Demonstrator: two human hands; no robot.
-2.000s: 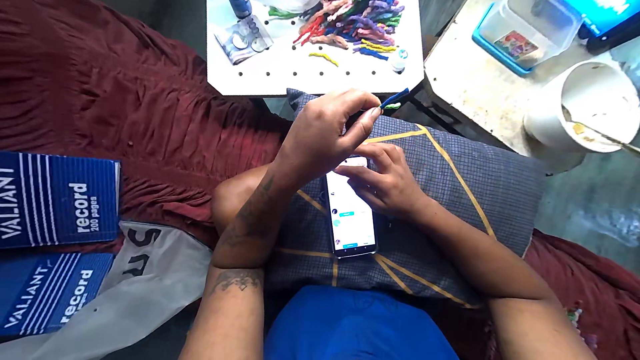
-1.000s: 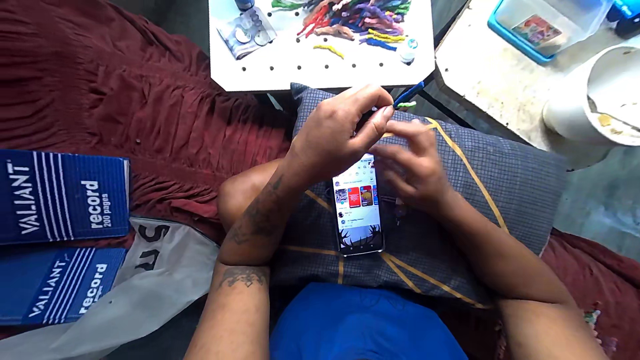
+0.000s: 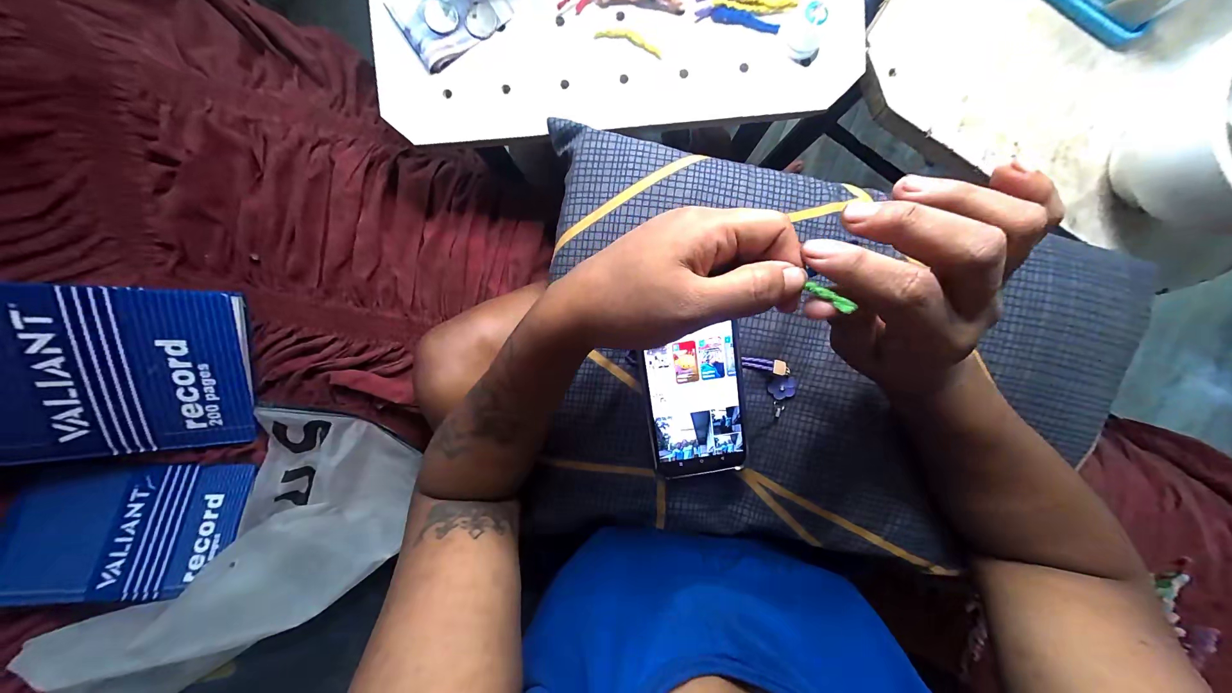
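Note:
My left hand (image 3: pixel 701 274) pinches between thumb and forefinger one end of a small green twisted piece (image 3: pixel 830 297), which looks like yarn or pipe cleaner. My right hand (image 3: pixel 929 269) is right beside it, thumb and forefinger around the same piece, its other fingers spread. Below them a lit smartphone (image 3: pixel 698 409) lies on the grey checked cushion (image 3: pixel 847 452) on my lap. A purple cord (image 3: pixel 760 364) with a metal end and a purple flower charm (image 3: pixel 782 387) rests at the phone's right side. Whatever else is between my fingertips is hidden.
A white pegboard table (image 3: pixel 539 106) ahead holds colourful twisted pieces (image 3: pixel 741 19), a yellow piece (image 3: pixel 628 41) and a small white-lidded container (image 3: pixel 804 40). A white bucket (image 3: pixel 1179 154) stands on the right table. Blue record books (image 3: pixel 125 371) and a grey plastic bag (image 3: pixel 337 481) lie left on dark red cloth.
My right hand has moved from over the phone to the right, its fingers now raised and spread. The blue item above my left fingertips no longer shows. The view has dipped and the phone screen differs.

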